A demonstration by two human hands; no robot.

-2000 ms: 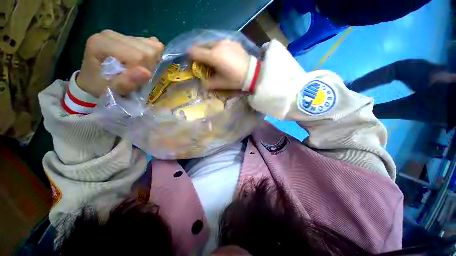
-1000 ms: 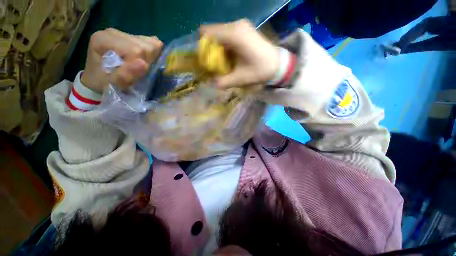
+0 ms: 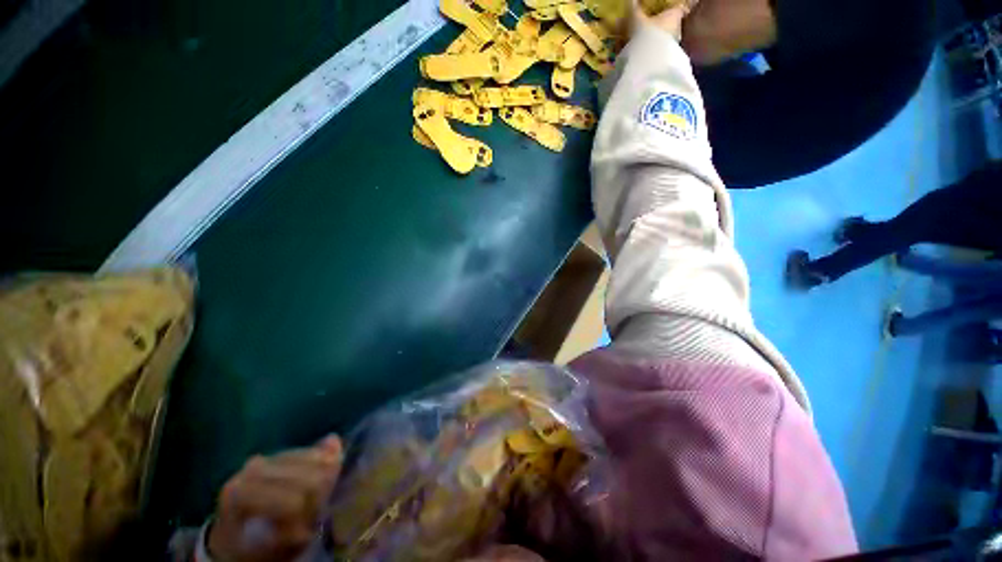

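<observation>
A clear plastic bag (image 3: 379,483) full of yellow plastic parts (image 3: 480,459) lies against my body at the bottom centre, its opening facing up. My left hand (image 3: 275,499), blurred and low in the picture, is closed on the bunched bag film at its left side. My right arm is stretched far forward. My right hand (image 3: 661,15) is at the top edge, partly cut off, beside a loose pile of yellow parts (image 3: 516,55) on the dark green surface. Yellow shows at its fingers, but whether it grips a part cannot be told.
A second filled bag (image 3: 82,384) lies on the left. A pale metal edge (image 3: 297,115) crosses the green surface. An open cardboard carton (image 3: 566,302) sits below the table edge. Another person's hand (image 3: 731,27) and dark clothing are close to my right hand. Another person's legs (image 3: 901,236) stand on the blue floor.
My right hand has left the bag and reached far forward to the pile. The view has shifted, and the bag and my left hand now sit lower in it.
</observation>
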